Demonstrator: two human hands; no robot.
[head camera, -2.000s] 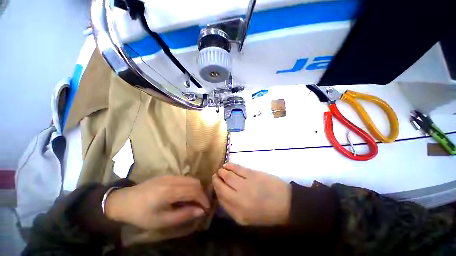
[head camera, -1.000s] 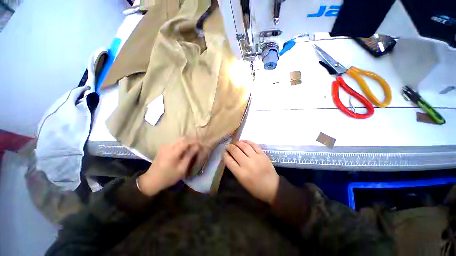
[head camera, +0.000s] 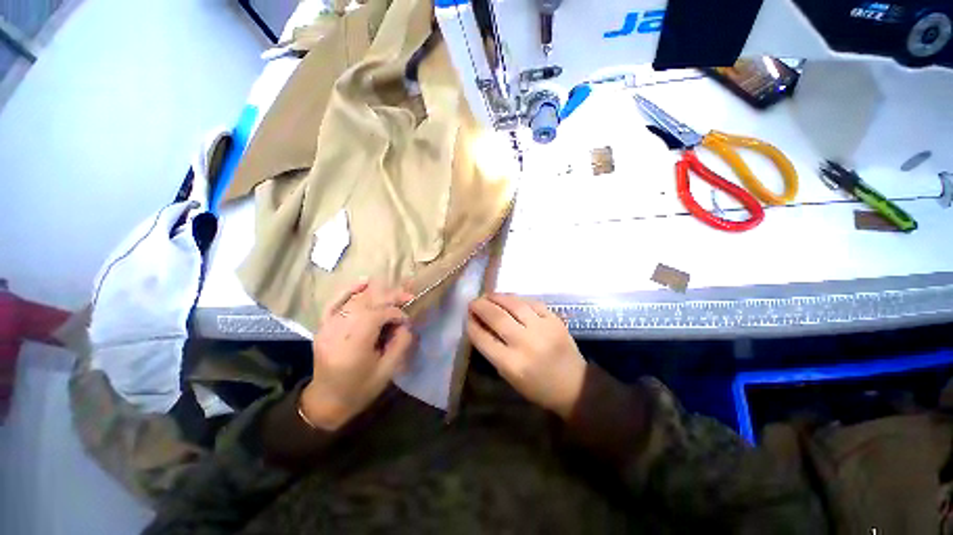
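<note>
The khaki garment piece (head camera: 366, 188) lies left of the needle and drapes towards me, with a white paper label (head camera: 331, 240) on it. My left hand (head camera: 355, 350) pinches its near edge, where a thin pale line runs. Pale grey-white lining (head camera: 437, 355) shows between my hands and hangs over the table's front edge. My right hand (head camera: 528, 350) holds the narrow brown strip (head camera: 463, 361) beside the lining with its fingertips. The strip runs up to the presser foot (head camera: 514, 141), where the cloth lies under bright light. Blurred fingertips hide part of the left grip.
Scissors (head camera: 721, 193) with red and orange loops lie right of the needle, with green snips (head camera: 883, 204) farther right. Brown scraps (head camera: 670, 277) lie on the table. A ruler (head camera: 731, 310) runs along the front edge. A blue bin (head camera: 744, 408) stands lower right. Grey-white cloth (head camera: 146, 303) hangs at left.
The view has shifted away from the machine head since the oldest frame. Since the last one, my left hand has drawn the khaki edge slightly left and more lining shows between my hands.
</note>
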